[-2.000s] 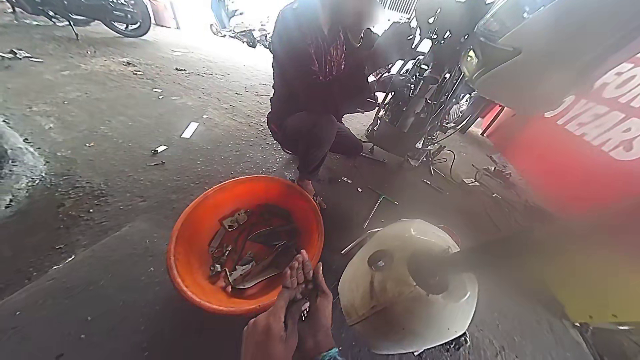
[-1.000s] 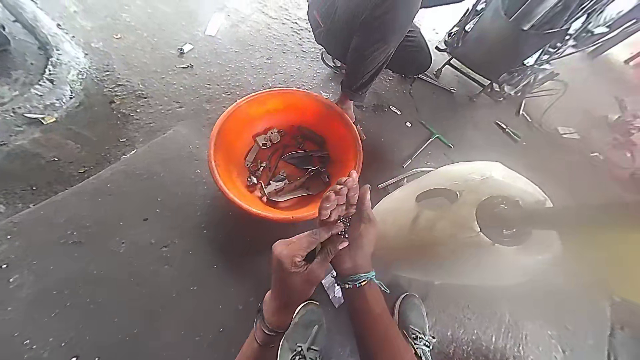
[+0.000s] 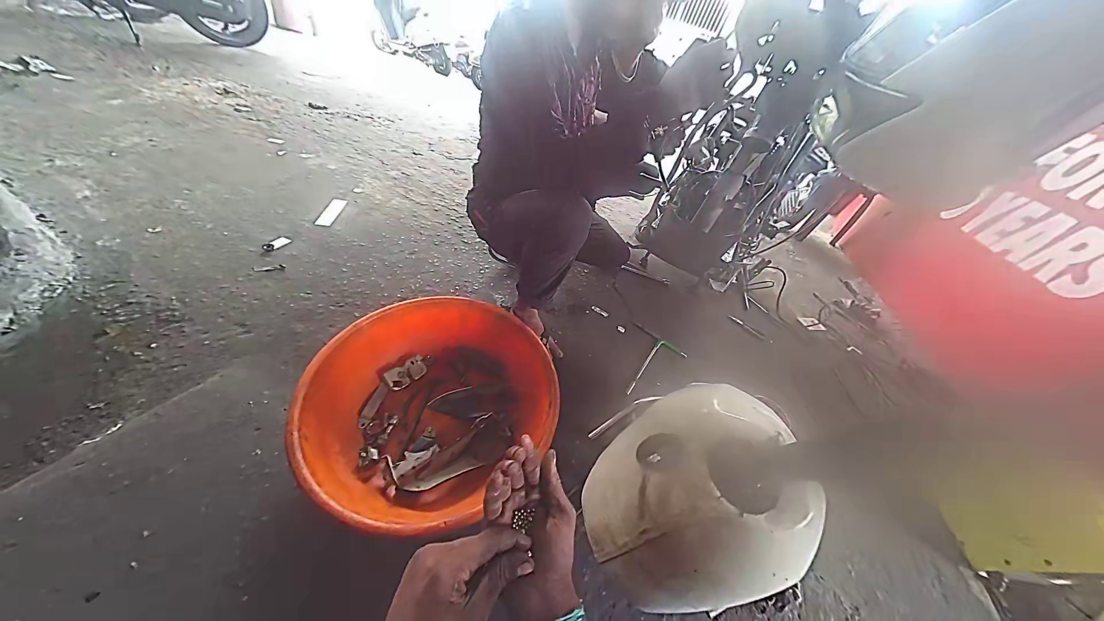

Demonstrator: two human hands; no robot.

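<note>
My right hand (image 3: 542, 526) is cupped palm up at the near right edge of an orange plastic basin (image 3: 323, 483). A cluster of small shiny metal balls or similar pieces (image 3: 523, 517) lies in its palm. My left hand (image 3: 461, 565) comes from the lower left, its thumb and curled fingers against the right palm beside the pieces; whether it pinches any is hidden. Inside the basin are assorted metal and dark parts (image 3: 431, 457). Right of my hands, a pale rounded shell-like panel (image 3: 681, 535) with two holes rests on the ground.
A person (image 3: 552, 164) squats beyond the basin beside a partly stripped motorcycle (image 3: 724, 190). A green-handled tool (image 3: 660, 349) and thin rods lie on the ground. A red panel with lettering (image 3: 1009, 276) and a yellow panel (image 3: 1026, 517) stand at the right. Another motorcycle (image 3: 224, 17) is far left.
The view has tilted down and back up. Both hands stay together by the basin, the small pieces in the right palm throughout.
</note>
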